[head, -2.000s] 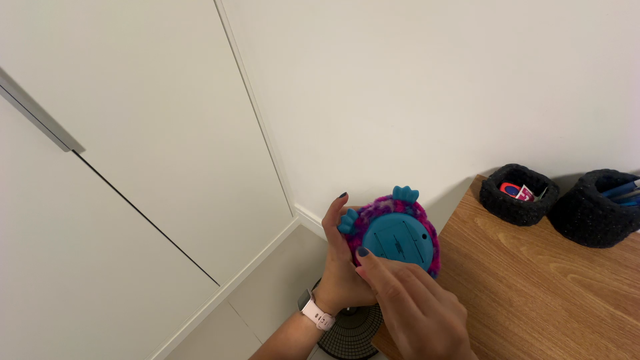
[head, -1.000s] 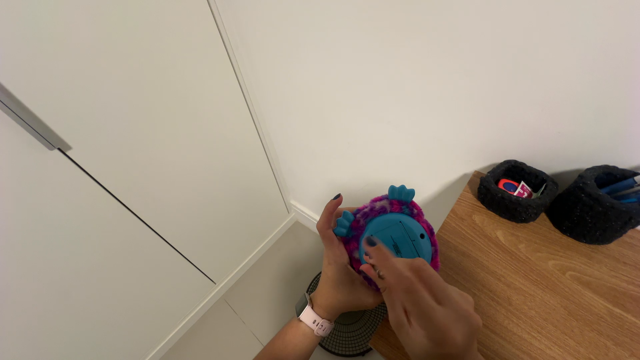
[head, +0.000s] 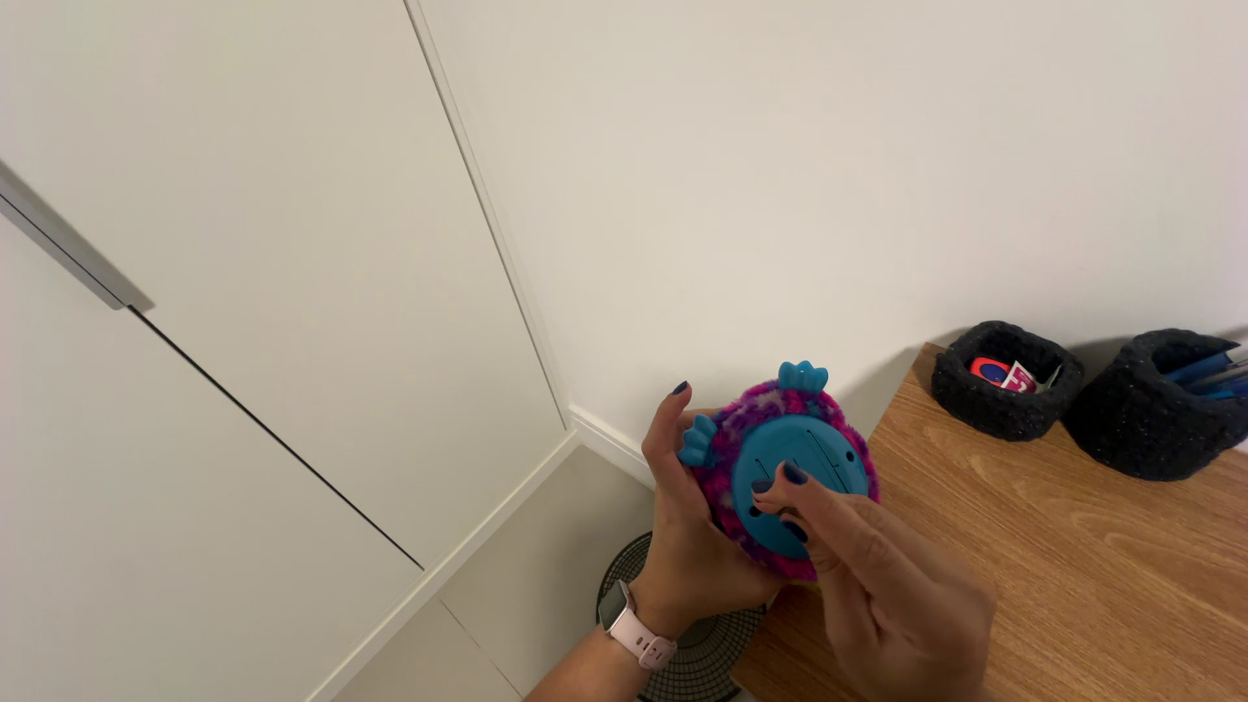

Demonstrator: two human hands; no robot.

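A plush toy point(head: 726, 458) with pink and purple fur and blue plastic feet is held bottom up, its round blue plastic base point(head: 790, 439) facing me. My left hand point(head: 687, 536) grips the toy from the left and below, thumb raised beside one foot, a watch with a pink band on the wrist. My right hand point(head: 887, 585) is over the lower part of the base, thumb and fingertips pinched together at its surface near a small dark hole. Whether something small is between those fingertips cannot be seen. Grooves and another dark hole show on the base.
On the wooden tabletop point(head: 1102, 546) at right stand a small black textured holder point(head: 994, 414) with small items and a larger black holder point(head: 1141, 429) with blue pens. A dark round mesh object point(head: 707, 653) is below my left wrist. White cabinet doors point(head: 292, 244) stand at left.
My right hand's fingertips have shifted from the middle of the base, where they rested a second ago, to its lower part and are drawn together. My left hand keeps hold of the toy.
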